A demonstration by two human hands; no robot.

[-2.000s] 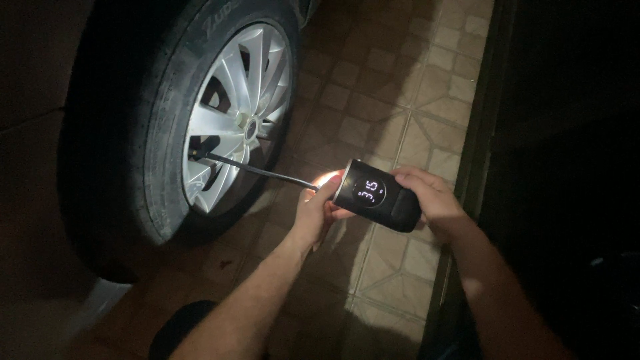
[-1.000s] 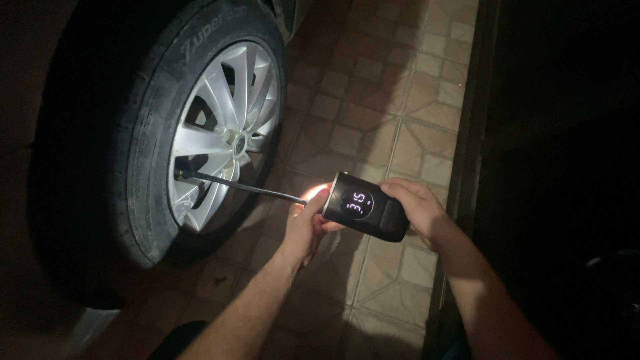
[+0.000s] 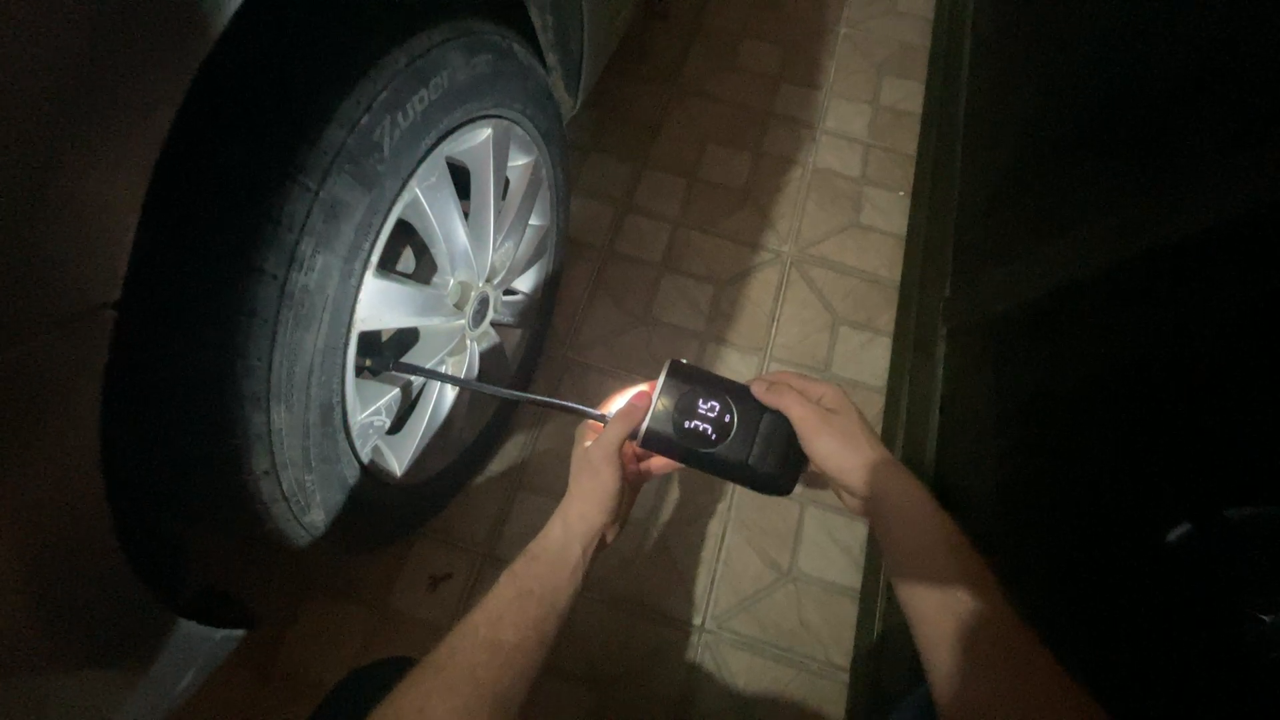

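Note:
A black portable tyre inflator (image 3: 722, 428) with a lit display is held between both hands over the tiled floor. My left hand (image 3: 612, 465) grips its hose end, thumb on top, where a bright lamp glows between the fingers. Around the opposite end, my right hand (image 3: 822, 430) has its thumb on the upper edge; its other fingers are partly hidden. From the inflator a thin black hose (image 3: 500, 388) runs left to the lower left of the silver alloy wheel rim (image 3: 432, 300). The hose's end sits at the valve area, in shadow between spokes. The tyre (image 3: 320, 250) surrounds the rim.
Dark car bodywork (image 3: 60, 250) rises around the tyre at the left. Patterned floor tiles (image 3: 840, 290) lie beneath and beyond the hands. Along the right runs a dark raised edge (image 3: 925, 330), with deep shadow past it. A small dark leaf-like scrap (image 3: 438, 580) lies on the tiles.
Both hands keep their hold on the inflator, and the hose still reaches into the wheel. The lit display is still on.

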